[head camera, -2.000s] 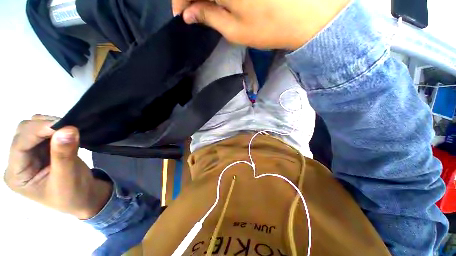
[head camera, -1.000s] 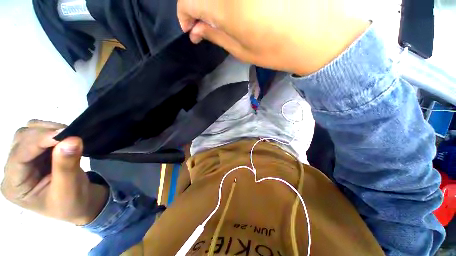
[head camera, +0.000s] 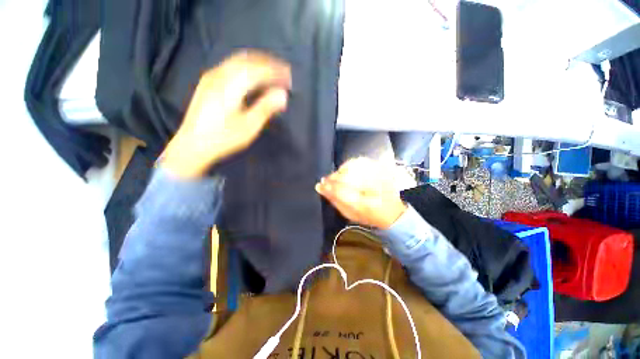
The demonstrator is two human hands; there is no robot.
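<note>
A long black garment panel (head camera: 281, 168) lies over the white table's front edge and hangs down over my lap. My left hand (head camera: 228, 112) is blurred and lies over the panel, thumb and fingers apart, with no cloth seen between them. My right hand (head camera: 368, 189) is at the panel's right edge, just below the table edge, palm turned inward. Its fingertips are near the cloth, but whether they grip it cannot be told.
A black smartphone (head camera: 480, 52) lies on the white table (head camera: 407, 70). More black cloth (head camera: 67, 91) is bunched at the left. Right of my lap are a blue crate (head camera: 540, 280) with black cloth and a red stool (head camera: 596, 256). A white earphone cord (head camera: 379, 284) crosses my chest.
The cloth stretched between my hands has been let go by my left hand and now hangs flat over my lap. My left hand has moved right and up, my right hand down. The crate and stool show.
</note>
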